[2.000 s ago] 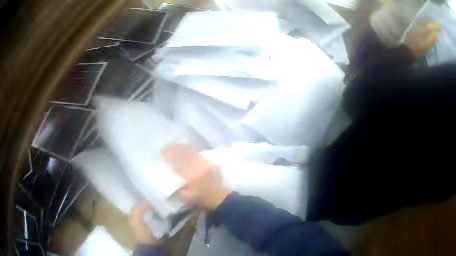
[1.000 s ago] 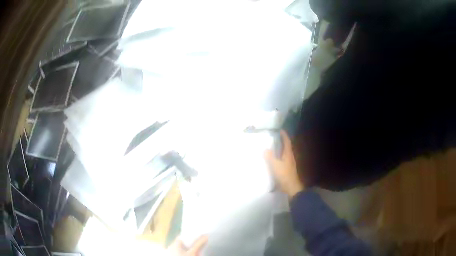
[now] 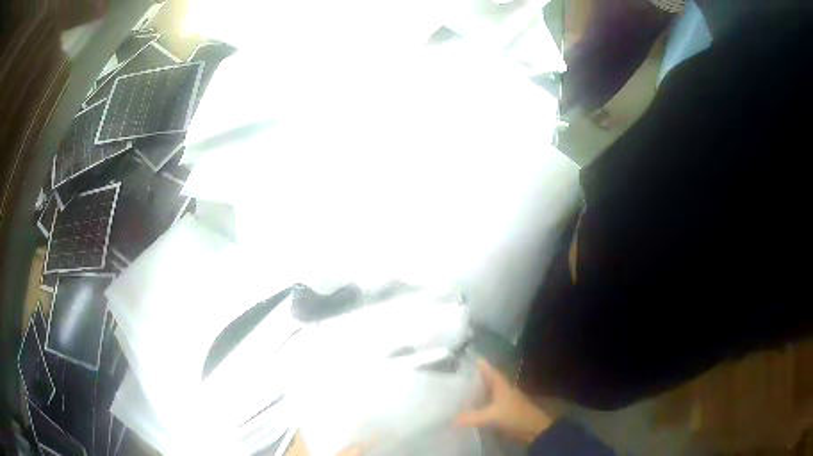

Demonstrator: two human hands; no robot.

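White sleeves or packets (image 3: 383, 374) lie in a low bundle at the bottom centre, with small dark strips at the right end. My right hand (image 3: 506, 405) grips this bundle's right edge, thumb spread over the white surface. My left hand (image 3: 353, 449) is a faint, overexposed patch at the bottom edge, cut off; its grip cannot be told. A large pile of white sheets (image 3: 374, 160) behind is glaring, so its layers are hidden. More fanned white packets (image 3: 160, 312) lie to the left.
Glossy black gridded panels (image 3: 153, 102) lie heaped along the left, one with a reddish tint (image 3: 82, 228). Another person's dark-clothed body (image 3: 686, 232) fills the right side, close to the white pile. A brown surface (image 3: 740, 405) shows at the lower right.
The view has shifted, so the pile and panels sit lower. My right hand, earlier on the left packets, is at the right-hand bundle's edge. My left hand has nearly left the picture.
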